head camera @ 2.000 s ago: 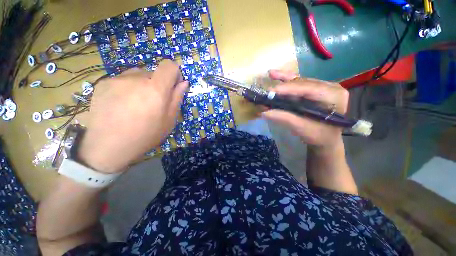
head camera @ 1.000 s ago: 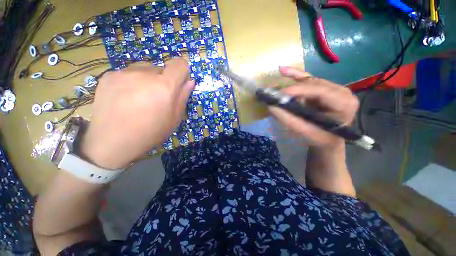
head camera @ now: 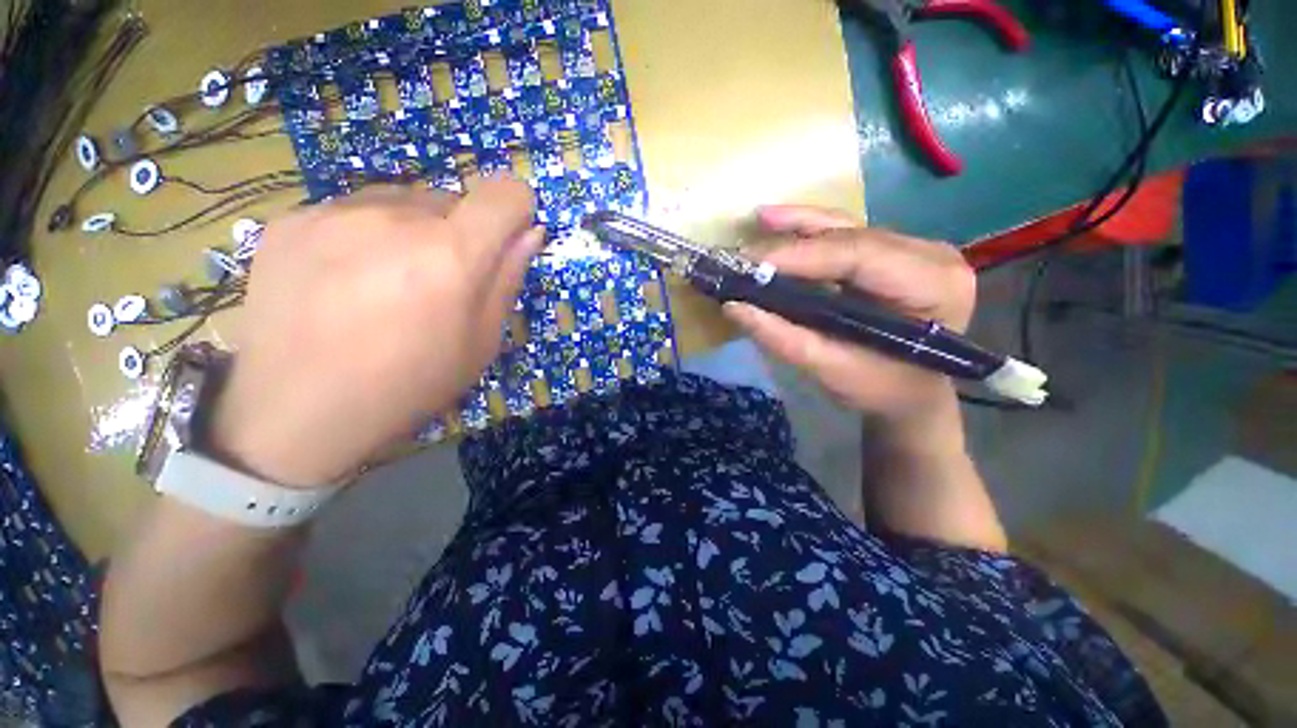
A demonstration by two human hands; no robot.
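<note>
The blue PCB panel lies on the glossy tan board. My right hand holds the soldering iron like a pen, its metal tip at the panel's surface near the right edge. My left hand lies over the panel's lower left, thumb and fingertips pinched close to the iron tip; what they pinch is hidden by the fingers. Round white leaded components lie left of the panel, their dark lead wires running to it.
A bundle of dark wires with white discs lies at far left. Red-handled cutters lie open on the green mat. Black cords, blue and yellow objects and an orange-red object are at upper right.
Compared with one second ago, the iron has moved left and its tip is back near my left fingertips, about where it was two seconds ago. My left hand has barely moved.
</note>
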